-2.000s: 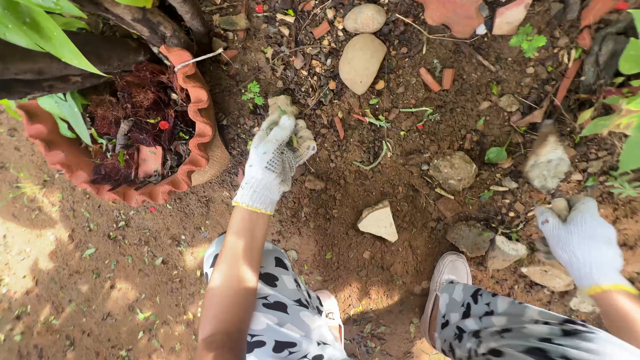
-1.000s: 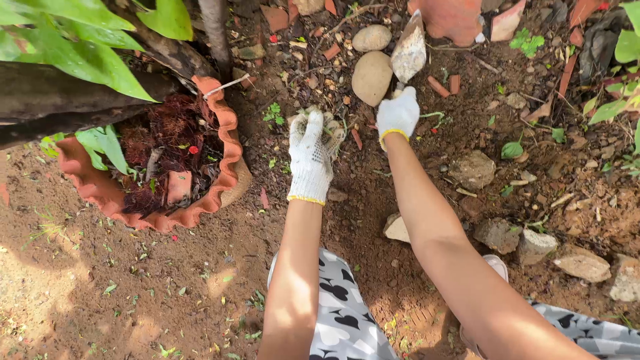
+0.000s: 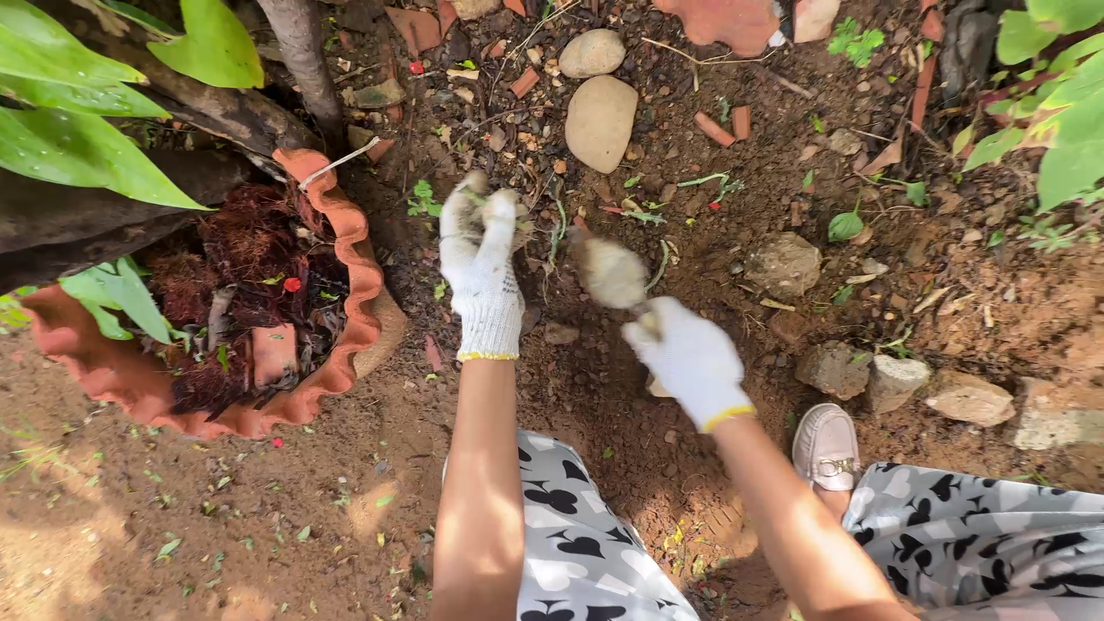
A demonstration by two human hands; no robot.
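Observation:
My left hand [image 3: 487, 267], in a white knit glove with a yellow hem and soiled fingertips, is held over the dark soil with its fingers apart and curled. Whether anything small lies between those fingertips is unclear. To its right, my right hand [image 3: 690, 358], gloved alike, grips the handle of a small hand trowel [image 3: 612, 273]. The trowel's blade is blurred, coated with soil, and points up and left toward the left hand. Bare soil [image 3: 586, 388] lies beneath both hands. Just left of the right hand, a pale stone [image 3: 657, 387] is mostly hidden.
A scalloped terracotta pot [image 3: 354, 250] with fibre and shards stands at left beside a trunk [image 3: 306, 65]. Two smooth stones [image 3: 601, 125] lie at top centre. Rough stones [image 3: 970, 398] form a row at right, near a shoe [image 3: 825, 444]. Leaves hang at both upper corners.
My right hand and the trowel have moved down and right, away from the smooth stones they were beside a second ago. Two seconds ago they were at the far right, near the rough stones.

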